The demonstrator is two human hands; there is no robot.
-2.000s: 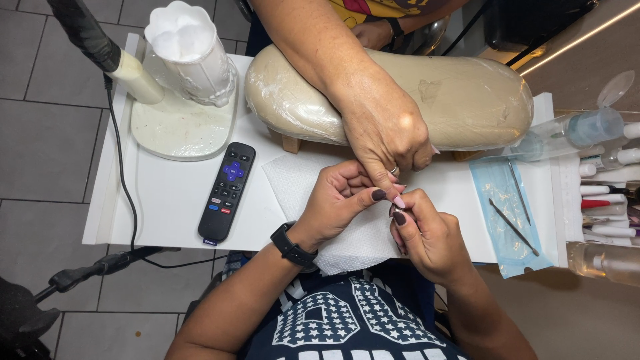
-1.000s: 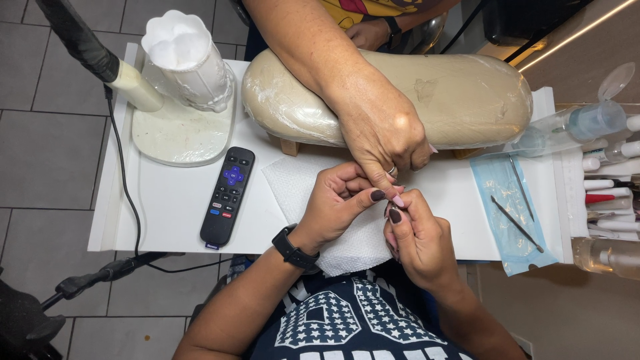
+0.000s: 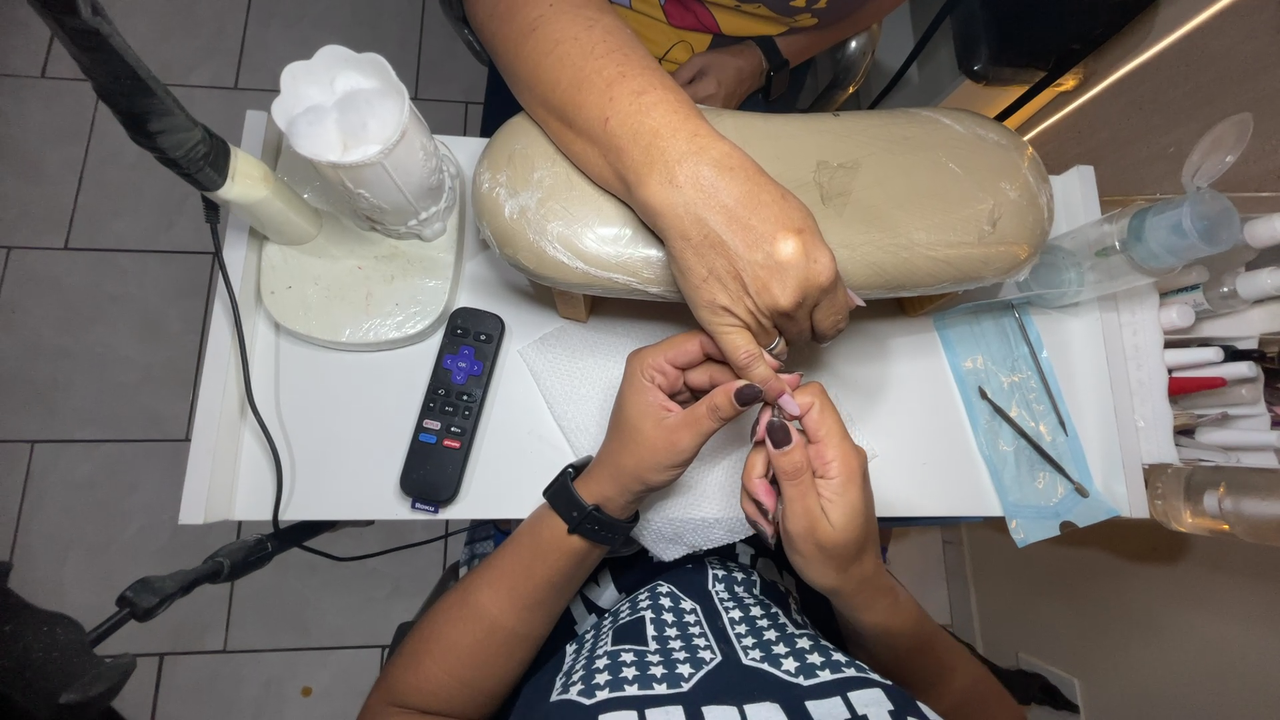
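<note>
My left hand, with a black watch at its wrist, grips a finger of another person's hand between thumb and fingers. That person's forearm lies over a beige armrest cushion wrapped in clear film; the nail in my grasp is pale pink. Close to that fingertip, my right hand pinches a small metal tool, mostly hidden by my fingers, so its kind cannot be told. Beneath both hands a white paper towel is spread on the white table.
A black remote control lies left of my hands. Behind it stand a white ornate cup of cotton and a lamp base. On the right, a metal cuticle pusher and another tool rest on a blue pouch, near bottles and pens.
</note>
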